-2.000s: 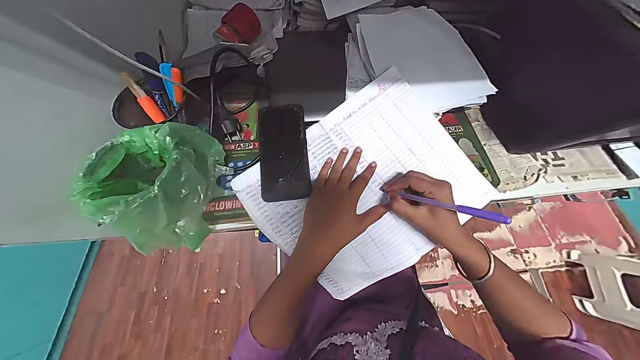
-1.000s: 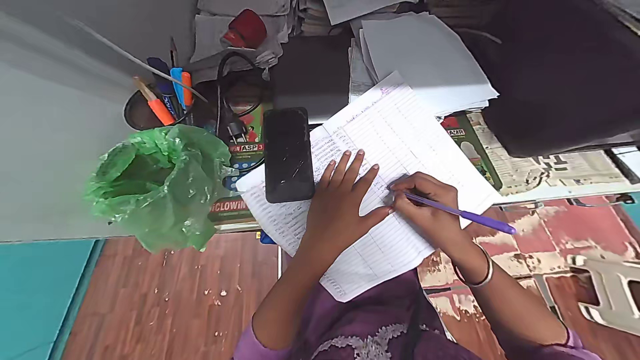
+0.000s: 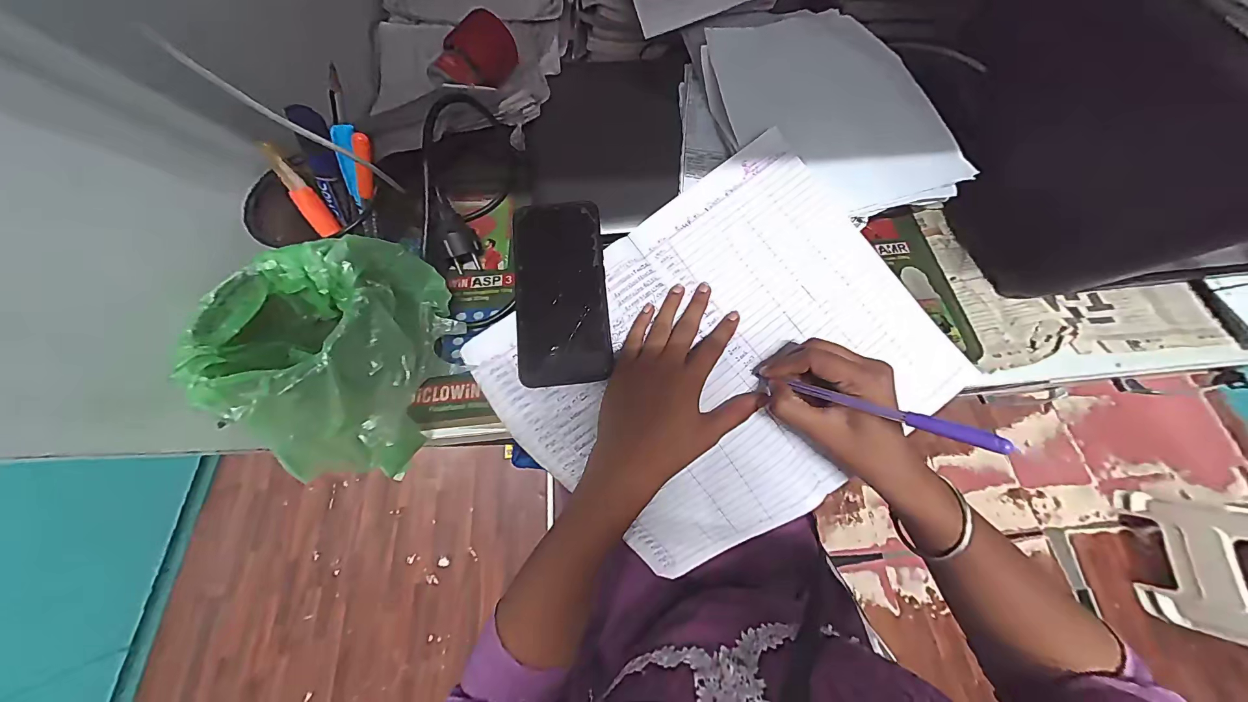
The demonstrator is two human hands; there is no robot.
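Observation:
My left hand (image 3: 665,390) lies flat with its fingers spread on a ruled sheet of paper (image 3: 770,263) that bears handwriting and drawn columns. My right hand (image 3: 829,400) grips a purple pen (image 3: 907,419), its tip down on the sheet beside my left thumb. A black smartphone (image 3: 561,292) with marks on its screen rests on the paper's left part, against the side of my left hand. The sheet lies at a slant and its lower corner reaches over the desk edge above my lap.
A green plastic bag (image 3: 361,361) stands open at the left, before a dark pen holder (image 3: 268,214). Behind the phone are a black cable with a plug (image 3: 456,239) and a dark flat object (image 3: 604,136). Loose papers (image 3: 829,107) and black cloth or a bag (image 3: 1092,146) lie at the back right.

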